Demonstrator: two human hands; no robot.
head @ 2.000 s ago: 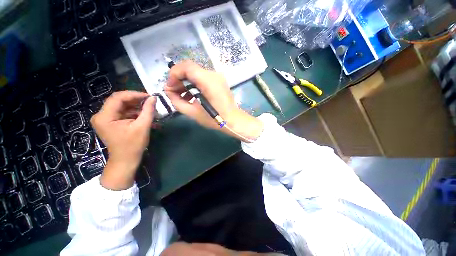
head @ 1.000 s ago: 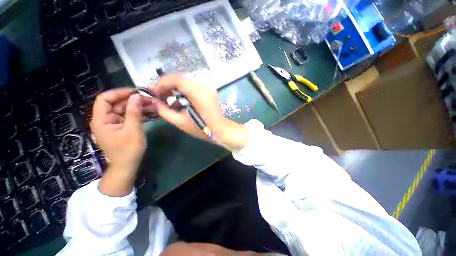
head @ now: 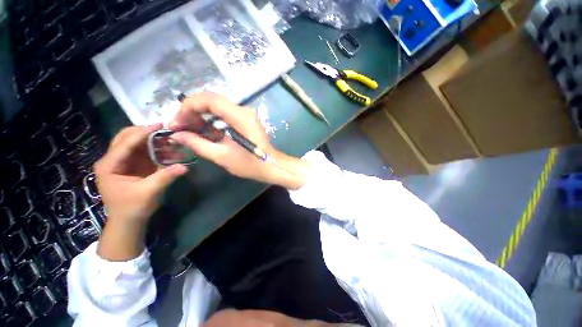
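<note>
My left hand [head: 131, 175] holds a rounded-rectangular metal frame [head: 154, 151] at its edge, with the open ring facing me. My right hand [head: 223, 137] holds a black-and-white striped pen [head: 242, 140] across the palm, and its thumb and fingertips touch the frame's upper right side. Whether a small part is between the fingertips cannot be told. The white parts tray [head: 117, 90] lies just beyond both hands, with tiny specks in its two compartments.
Black blister tray [head: 38, 191] with pockets at the left. Yellow-handled pliers [head: 348, 83], a slim pointed tool [head: 305, 99] and a spare ring [head: 347, 44] lie on the green mat. A blue unit [head: 426, 22] and clear bags [head: 332, 9] stand beyond; cardboard boxes [head: 510, 102] are at the right.
The view has shifted, so the bench things sit further left and higher. The frame in my left hand has turned from nearly edge-on to showing its open face. My right hand still holds the pen.
</note>
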